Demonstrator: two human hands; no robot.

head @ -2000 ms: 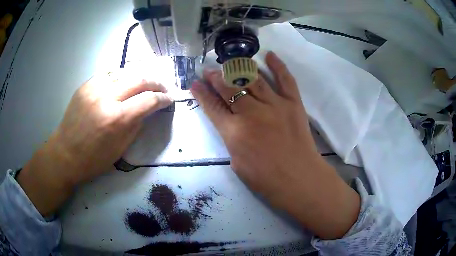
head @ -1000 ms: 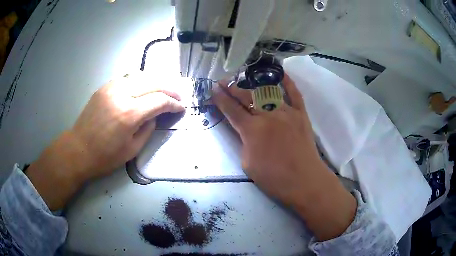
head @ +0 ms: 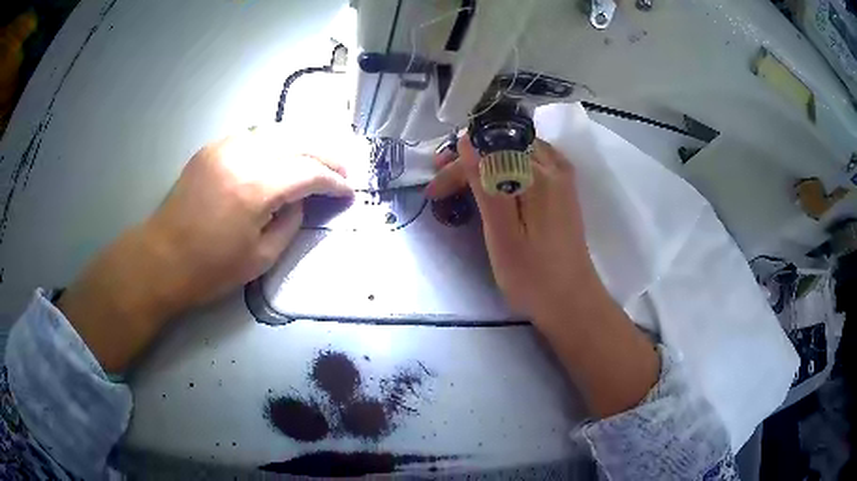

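Observation:
A white garment piece (head: pixel 662 235) lies right of the machine head and runs behind my right hand toward the needle area. The presser foot (head: pixel 385 162) is down in the lamp glare. My left hand (head: pixel 240 207) lies left of the foot, its fingertips at the foot's left side; glare hides what is under them. My right hand (head: pixel 531 225) is right of the foot, behind the cream tension dial (head: pixel 507 173), its thumb and index finger at the white cloth's edge. The dial hides part of the fingers, and I cannot tell how firmly they grip.
The machine head (head: pixel 564 47) hangs over the work. The throat and slide plate (head: pixel 357 272) shines below the foot. A round dark fitting (head: pixel 454 209) shows right of the foot. Dark stains (head: pixel 334 399) mark the pale table (head: pixel 197 395). Metal parts stand at the right edge.
My right hand has shifted right and turned, uncovering the round dark fitting. My left hand has stayed beside the foot. The camera view has shifted, so the machine head sits further right than at first.

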